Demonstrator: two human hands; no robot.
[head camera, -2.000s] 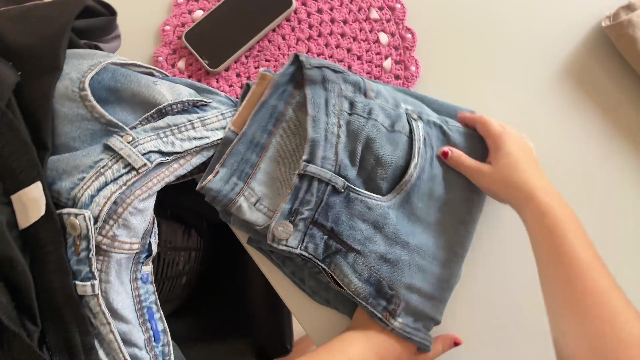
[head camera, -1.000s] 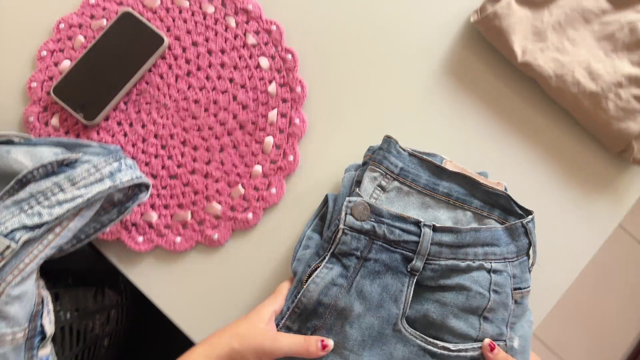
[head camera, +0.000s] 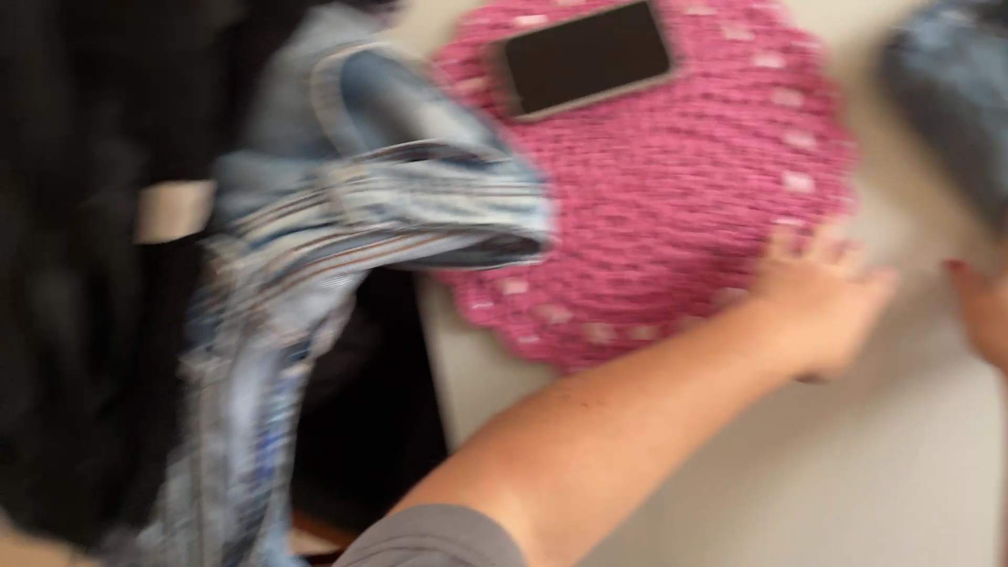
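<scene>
The view is blurred. My left hand (head camera: 827, 303) holds nothing, its fingers spread at the lower right edge of a round pink crocheted mat (head camera: 669, 205). At the right edge of the picture, only part of my right hand (head camera: 980, 315) shows, below a dark blue denim garment (head camera: 957, 94); whether that hand grips anything is hidden. Light blue jeans (head camera: 441, 193) hang at the left, their waistband reaching over the mat's left edge.
A smartphone (head camera: 587, 59) lies on the mat's upper part. Black fabric (head camera: 71, 276) with a pale label (head camera: 175, 211) fills the far left. The pale tabletop (head camera: 748, 488) extends below the mat.
Both hands were at the folded blue jeans one second ago; now my left hand is off them, by the mat. The denim is at the upper right. The view has shifted.
</scene>
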